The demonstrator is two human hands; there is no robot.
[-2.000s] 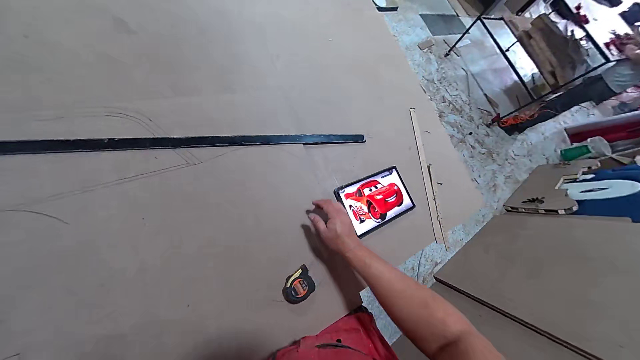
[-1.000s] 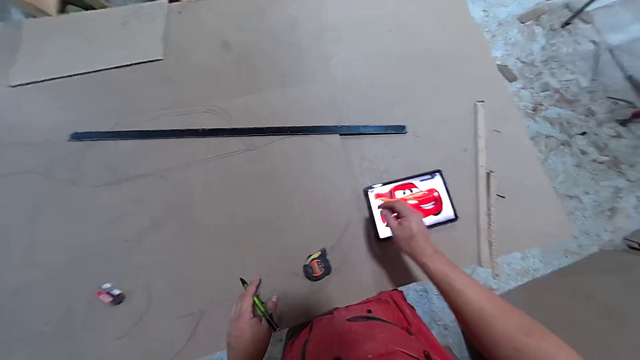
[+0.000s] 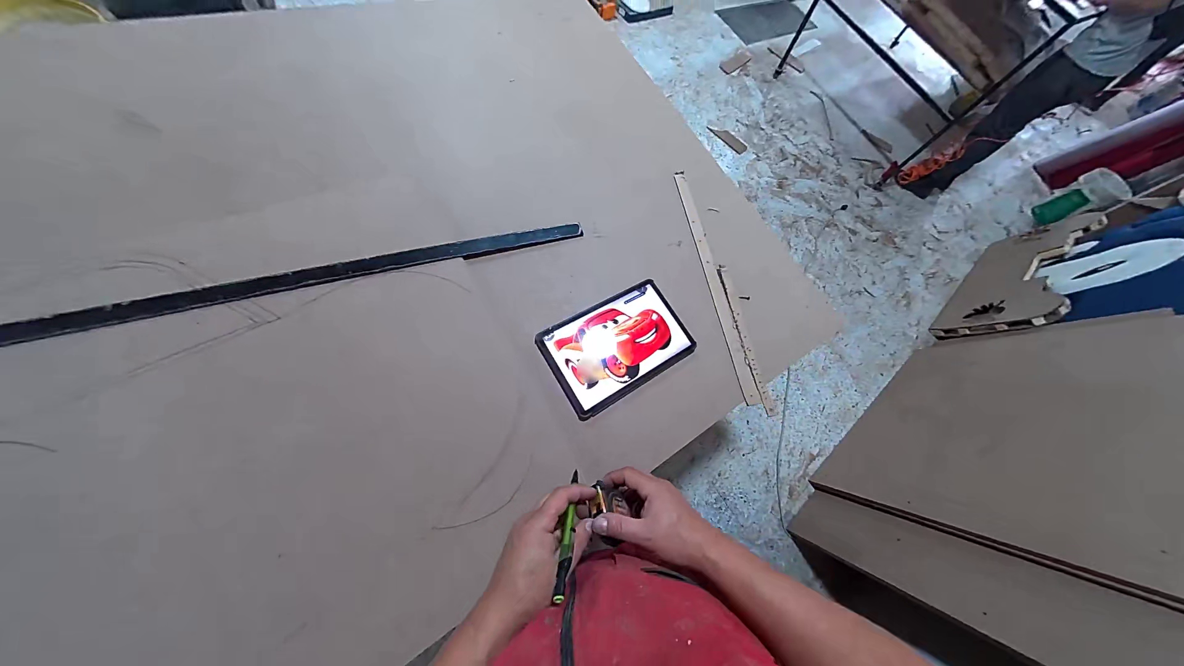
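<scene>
Both my hands meet at the near edge of a large brown board, close to my red garment. My left hand (image 3: 541,546) has a green and black marking pencil (image 3: 567,546) between its fingers, tip pointing away from me. A tape measure (image 3: 612,502) is gripped in my right hand (image 3: 661,518), and my left fingertips touch its side. Beyond them a tablet (image 3: 615,350) showing a red cartoon car lies on the board (image 3: 305,481). Farther off lies a long black straight bar (image 3: 305,277). Curved pencil lines run over the board.
Thin wooden strips (image 3: 717,287) lie near the board's right edge. Scraps and shavings litter the floor (image 3: 768,185). Stacked brown panels (image 3: 1027,444) stand at the right, with a blue and white cut-out piece (image 3: 1110,273) beyond. A person's legs (image 3: 1036,102) show by a black metal frame.
My right hand has left the tablet and taken up the tape measure, which lay on the board. My left hand, still with the pencil, has come beside it. The view has swung.
</scene>
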